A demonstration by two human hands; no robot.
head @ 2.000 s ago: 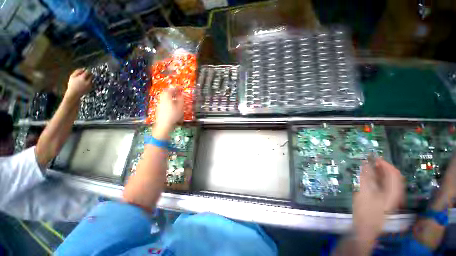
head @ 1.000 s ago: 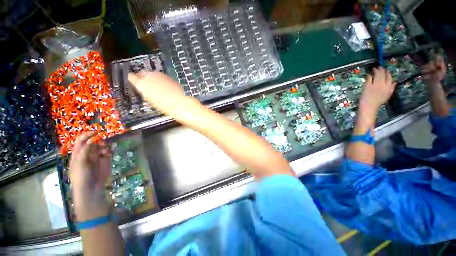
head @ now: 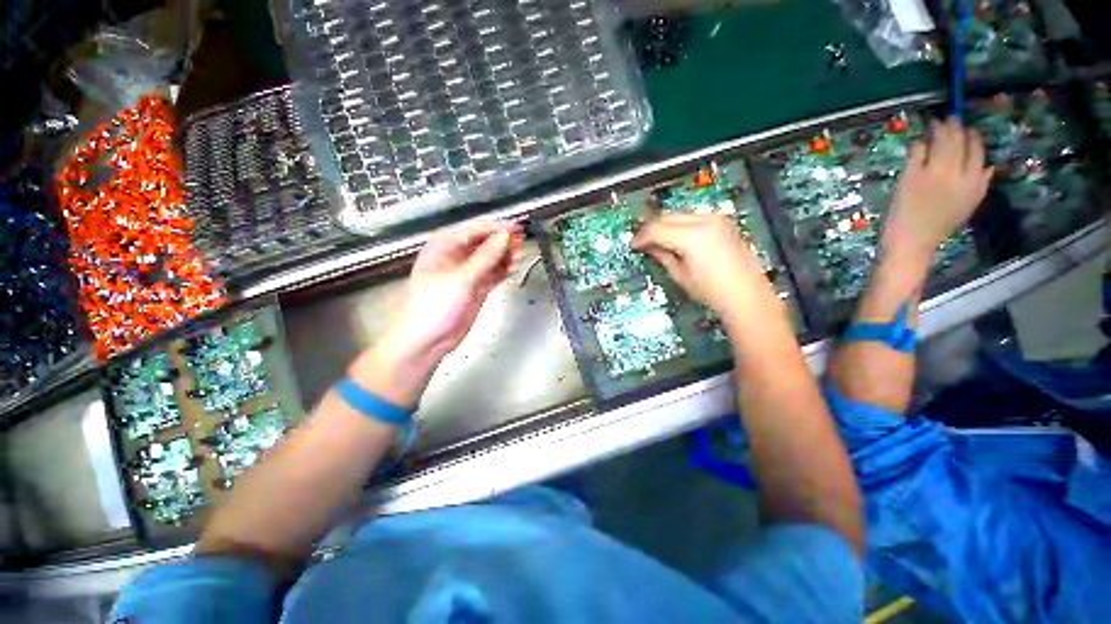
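Note:
My left hand [head: 453, 293], with a blue wrist band, is raised over the bay left of a board carrier [head: 593, 374]. Its thumb and fingers are pinched on a small orange component [head: 514, 232]. My right hand [head: 709, 258] is over that carrier, its fingertips bent together at the upper left green circuit board [head: 595, 248]; whether they hold a part cannot be told. The hand partly hides the two right boards. The lower left board [head: 638, 329] shows fully.
Orange components [head: 128, 232] lie heaped at left, beside a smaller component tray [head: 258, 183] and a clear blister tray [head: 463, 104]. Another carrier with boards [head: 201, 421] is at lower left. Another person's hand [head: 936, 189] is over the carrier at right. A metal rail [head: 682, 396] runs along the front.
My left hand has moved right from the left carrier, now with an orange component. My right hand has moved from the smaller component tray to the right-hand carrier. The view has shifted slightly.

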